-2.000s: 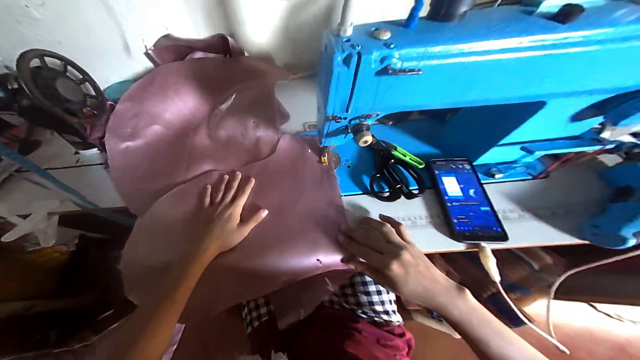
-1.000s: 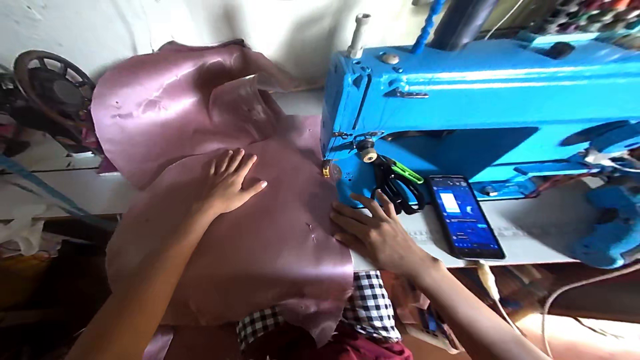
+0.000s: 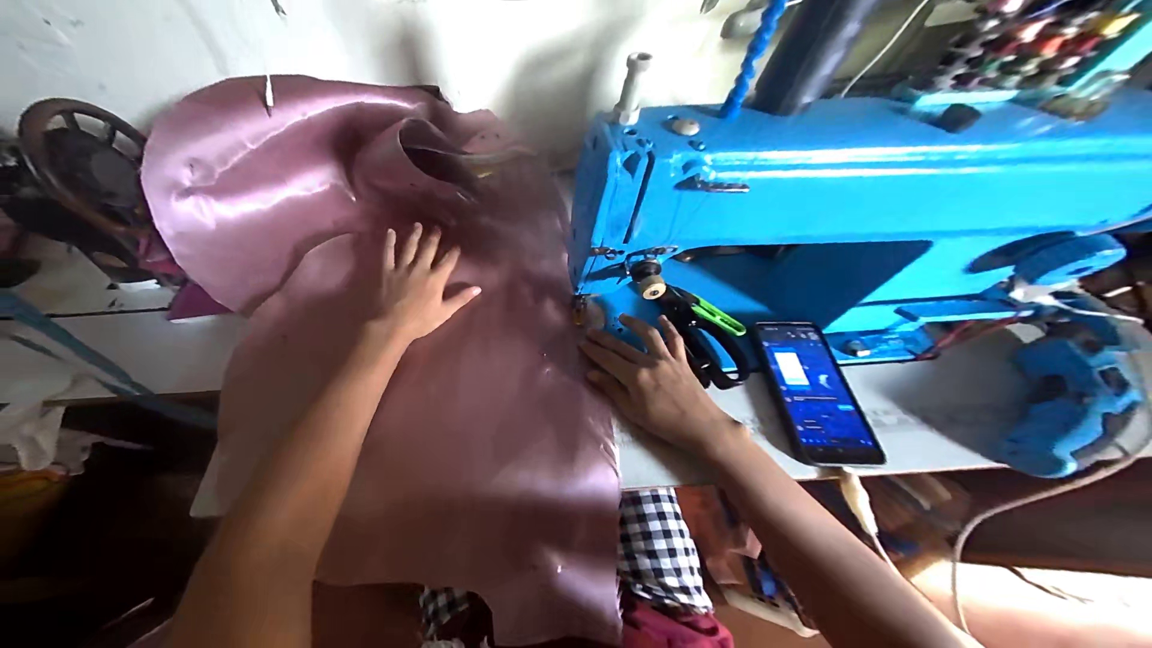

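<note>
A large sheet of shiny mauve leather or leather-like material (image 3: 486, 405) lies left of a blue sewing machine (image 3: 810, 180), its right edge at the needle area. My left hand (image 3: 418, 283) rests flat on the sheet with its fingers spread. Beside the presser foot (image 3: 580, 310), my right hand (image 3: 657, 378) lies at the sheet's right edge, fingers slightly bent and apart. The far part of the sheet is bunched into folds against the wall. Black-handled scissors (image 3: 720, 355) and a small green-handled tool (image 3: 711, 315) lie on the machine's bed near my right fingers.
A lit smartphone (image 3: 819, 396) with a cable (image 3: 859, 508) lies on the white table (image 3: 927, 405). At the far left stands a dark handwheel (image 3: 81, 171). Thread spools (image 3: 1035, 40) are at the upper right. Checkered cloth (image 3: 661, 549) shows below the table edge.
The sheet has moved away from me along the needle, and its far part is now bunched higher against the wall. My right hand has moved forward, closer to the presser foot and the scissors.
</note>
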